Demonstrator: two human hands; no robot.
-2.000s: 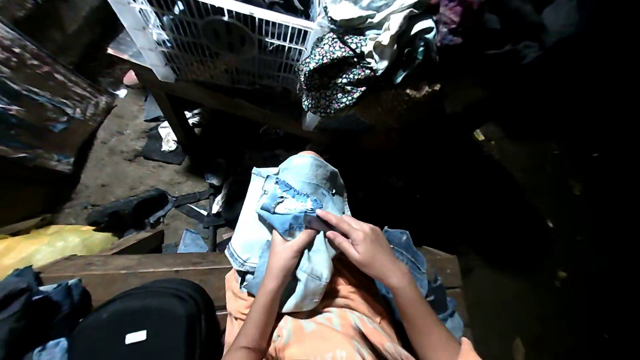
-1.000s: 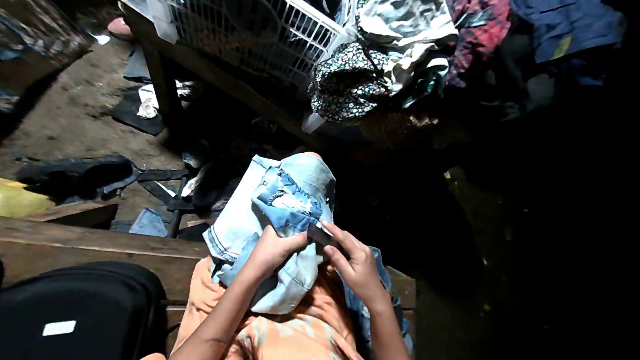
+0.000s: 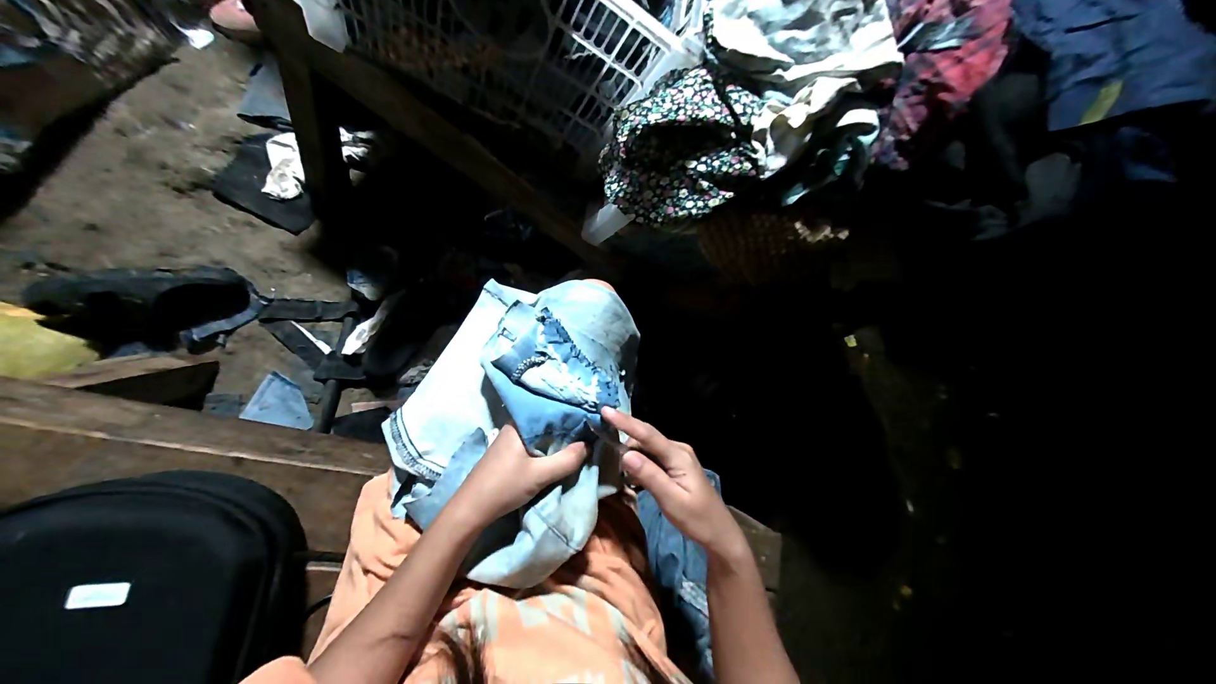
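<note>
Light-blue denim cloth lies over the person's lap and knee, with a ragged, darker blue patch that shows frayed threads. My left hand pinches a fold of the denim just below the patch, thumb pointing right. At the patch's lower right corner is my right hand, its fingertips closed on a small, thin dark tool whose tip meets the fabric; its exact kind cannot be told. Orange patterned cloth covers the lap beneath the denim.
A wooden bench runs at the left, bearing a black case. More blue denim lies at the right thigh. Ahead stand a white plastic basket and heaped clothes, including a floral cloth. Black straps and scraps lie on the ground.
The view has shifted. Both hands have stayed by the denim patch; the small dark tool between my right fingers shows more plainly than two seconds ago.
</note>
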